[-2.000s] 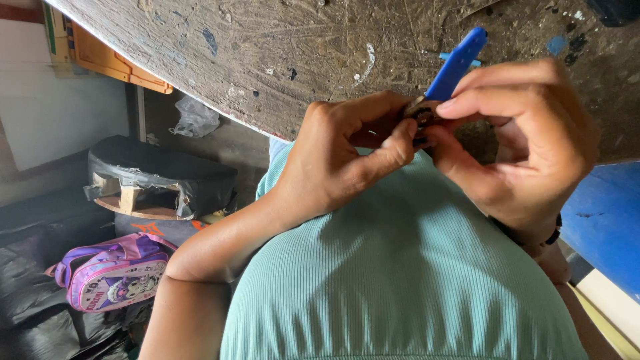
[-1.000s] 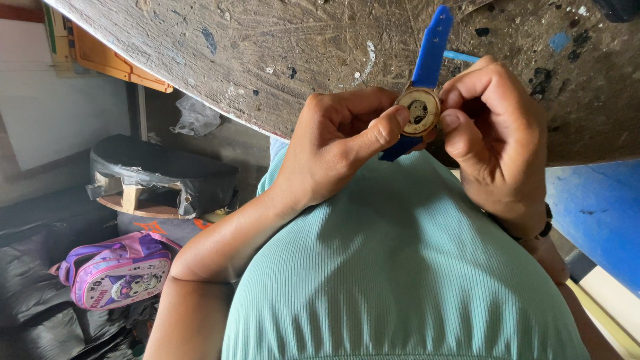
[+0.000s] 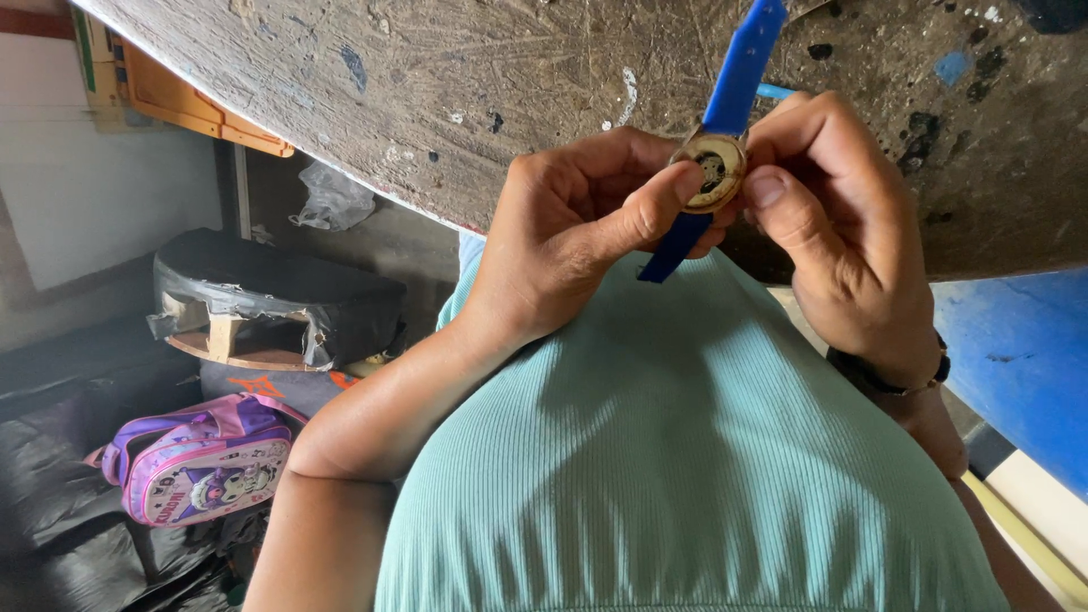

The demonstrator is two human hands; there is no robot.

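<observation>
A wristwatch (image 3: 721, 176) with a blue strap (image 3: 743, 72) is held over the near edge of the worktable, its opened case turned toward me. My left hand (image 3: 586, 221) grips the case, the thumb lying across its face and the fingers behind. At the case's right rim are the thumb and forefinger of my right hand (image 3: 841, 221); whether they pinch the rim or only touch it, I cannot tell. One strap half points up over the tabletop, the other hangs below my left thumb. Part of a thin light-blue item (image 3: 773, 91) shows behind my right fingers.
The worn, paint-spotted worktable (image 3: 476, 93) curves across the top. A dark object (image 3: 1054, 13) lies at its far right. To the left are a torn black padded seat (image 3: 280, 280), a purple and pink backpack (image 3: 212, 480) and an orange plastic piece (image 3: 191, 98). A blue surface (image 3: 1011, 357) is at right.
Two seconds ago the watch case was mostly hidden between my fingers, the strap slanting right. It has since been turned to show its open inside. My right hand has come lower and opened from its earlier curl.
</observation>
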